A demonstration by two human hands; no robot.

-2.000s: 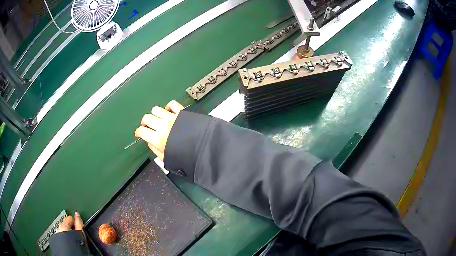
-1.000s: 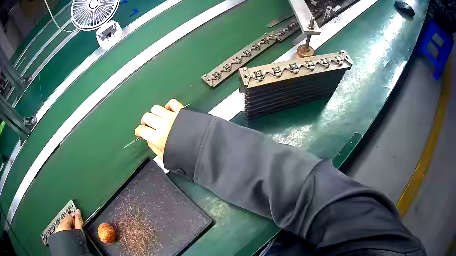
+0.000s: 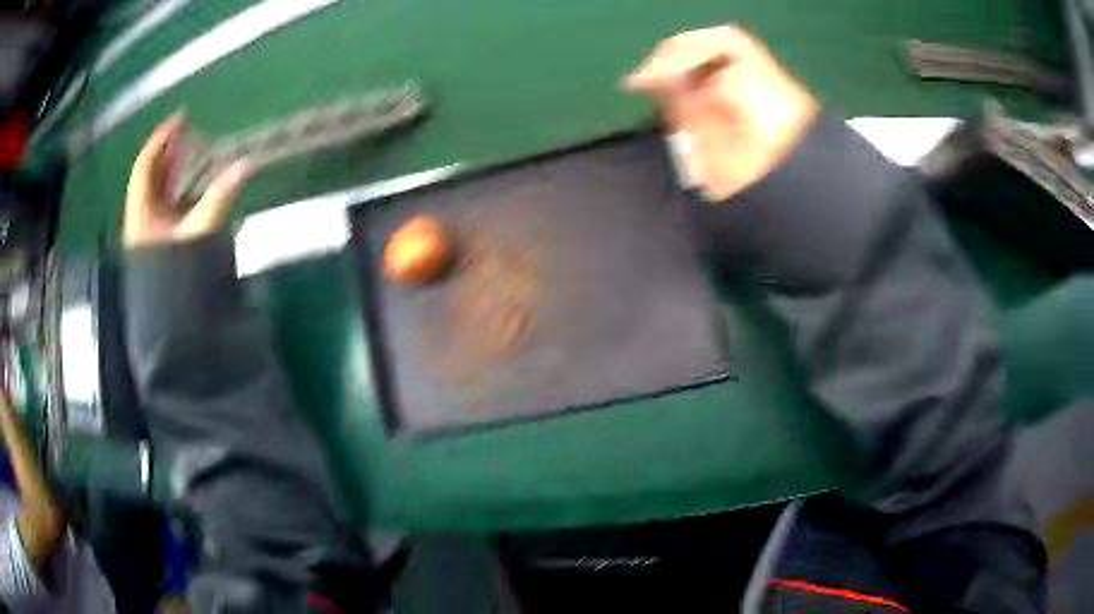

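Observation:
The view is blurred. My left hand (image 3: pixel 172 223) is at the upper left, gripping the near end of a grey fixture bar (image 3: pixel 324 126) between thumb and fingers. The bar points right, over the green bench. My right hand (image 3: pixel 738 118) is above the top right corner of the black tray (image 3: pixel 624 258), fingers curled. Blur hides whether it holds a tool. A small white thing (image 3: pixel 684 160) shows at its edge. The tray holds an orange ball (image 3: pixel 418 250) at its upper left and fine copper-coloured scraps (image 3: pixel 498 306) beside it.
A dark stack (image 3: pixel 1020 198) stands at the right edge, partly behind my right sleeve. A grey bar (image 3: pixel 978 62) lies at the upper right. White strips (image 3: pixel 294 235) cross the green bench. Another person's arm (image 3: pixel 34 486) shows at the lower left.
The view has swung left and down, bringing the tray to the middle. My left hand and its fixture bar now show more fully. The thin tool line at my right hand no longer shows.

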